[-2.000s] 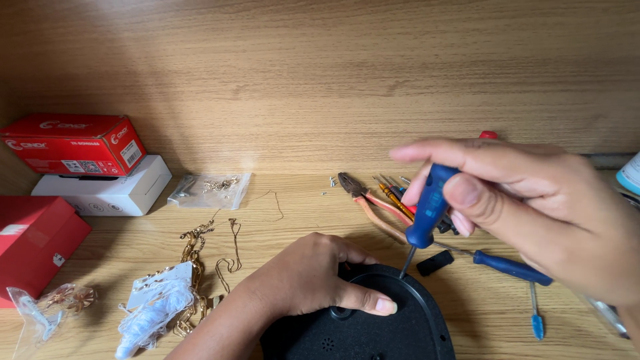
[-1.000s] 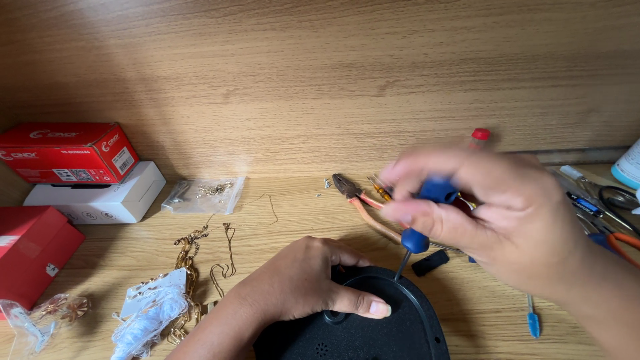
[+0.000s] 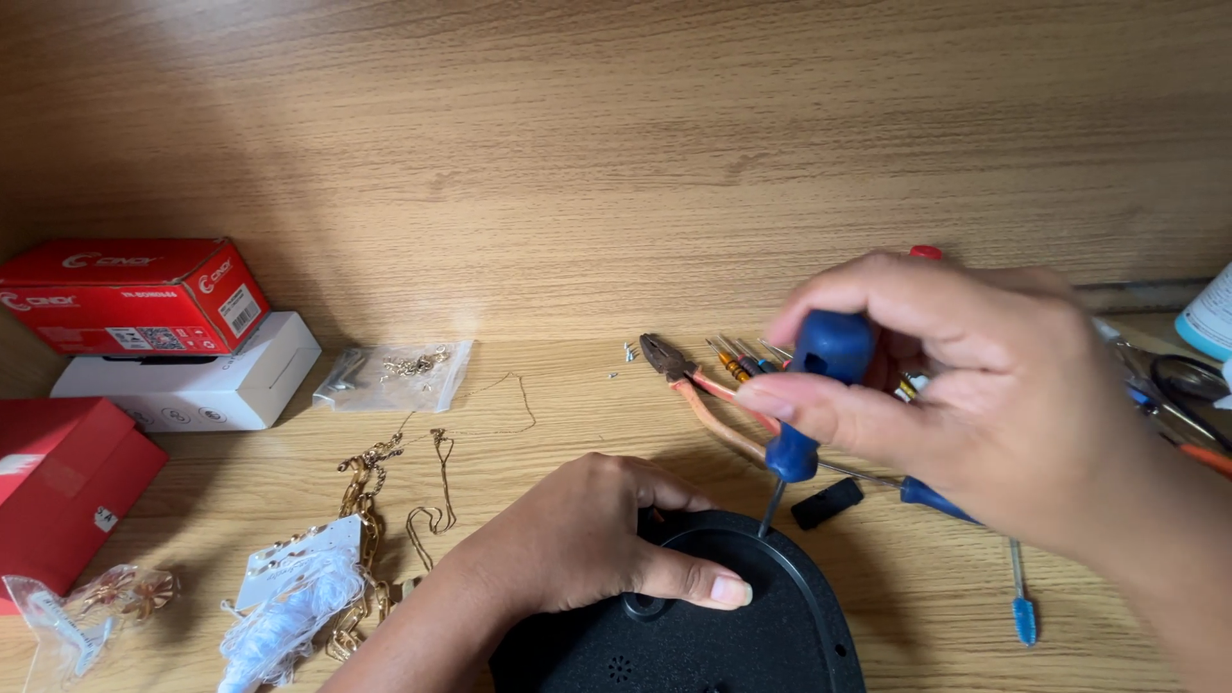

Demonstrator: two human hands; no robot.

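My left hand (image 3: pixel 616 549) grips the upper left edge of a black plastic housing (image 3: pixel 770 626), its thumb lying across the face. In my right hand (image 3: pixel 924 385) is a screwdriver with a blue handle (image 3: pixel 834 346), held between thumb and fingers. Its shaft points down and the tip meets the housing's top rim, where the exact seat is hard to see. A small black piece (image 3: pixel 828 502) lies just right of the housing. Behind my right hand, a second blue-handled screwdriver (image 3: pixel 934 499) lies partly hidden.
Combination pliers (image 3: pixel 717 409), precision screwdrivers (image 3: pixel 736 361) and small screws (image 3: pixel 629 352) lie behind the housing. A blue-bristled brush (image 3: pixel 1024 616) is at right. Gold chains (image 3: pixel 361 510), white thread (image 3: pixel 289 616), a plastic bag (image 3: pixel 395 375) and boxes (image 3: pixel 125 298) occupy the left. A bottle (image 3: pixel 1208 313) stands far right.
The fingers of my right hand have shifted around the blue handle, blurred in motion one second ago. The screwdriver remains at the rim, and my left hand keeps its hold on the housing.
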